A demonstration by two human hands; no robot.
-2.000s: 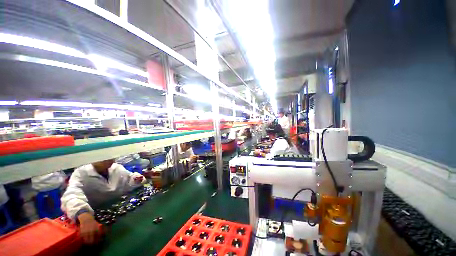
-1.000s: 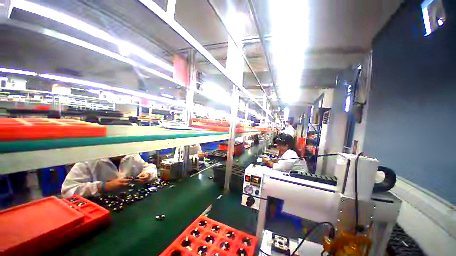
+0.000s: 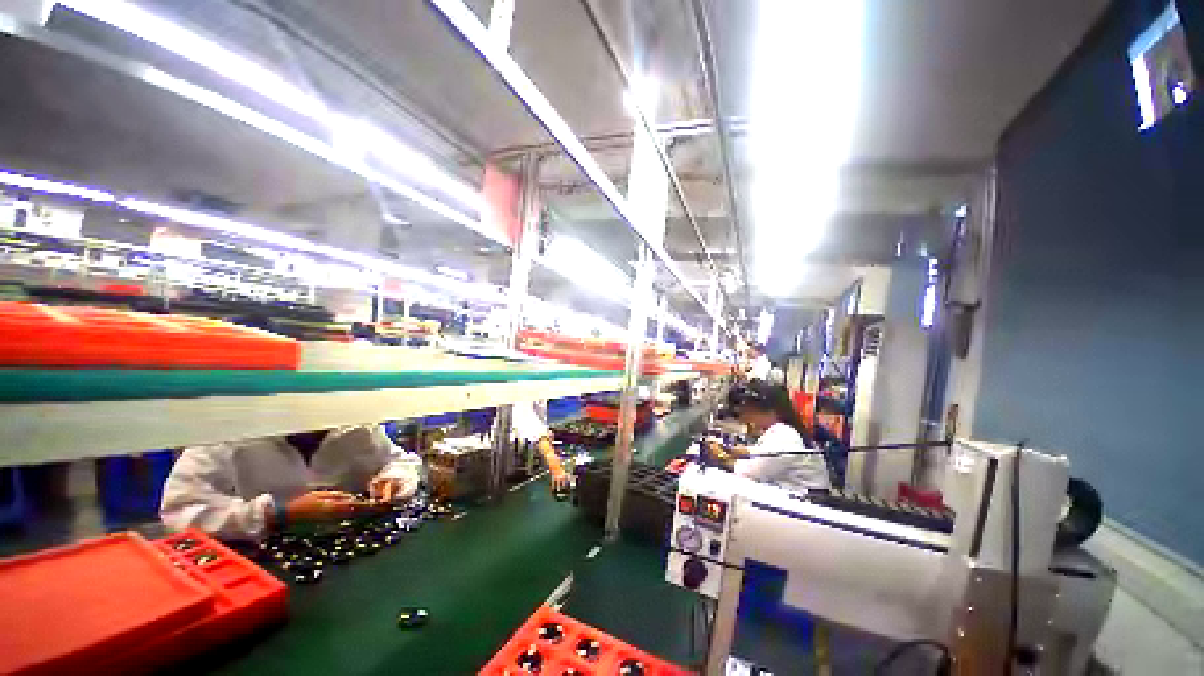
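Note:
Neither of my hands is in the picture. Nearest in front of me, a red compartment tray (image 3: 611, 651) is cut off by the bottom edge, with round black units in its pockets. A single round black unit (image 3: 413, 617) lies on the green belt (image 3: 462, 581) left of the tray. At the near left, a flat red tray panel (image 3: 99, 601) lies on a gridded red tray (image 3: 244, 590), which has dark units in a few pockets.
A white benchtop machine (image 3: 845, 561) with a red display stands at right. Across the belt, a person in white (image 3: 218, 491) handles something beside a heap of black units (image 3: 310, 552). A raised shelf (image 3: 396, 396) crosses at left. Another person (image 3: 779, 456) sits beyond the machine.
The view has shifted, so the near tray and machine sit lower and further right. The opposite person's hands have come together. Another arm now reaches onto the belt near the post.

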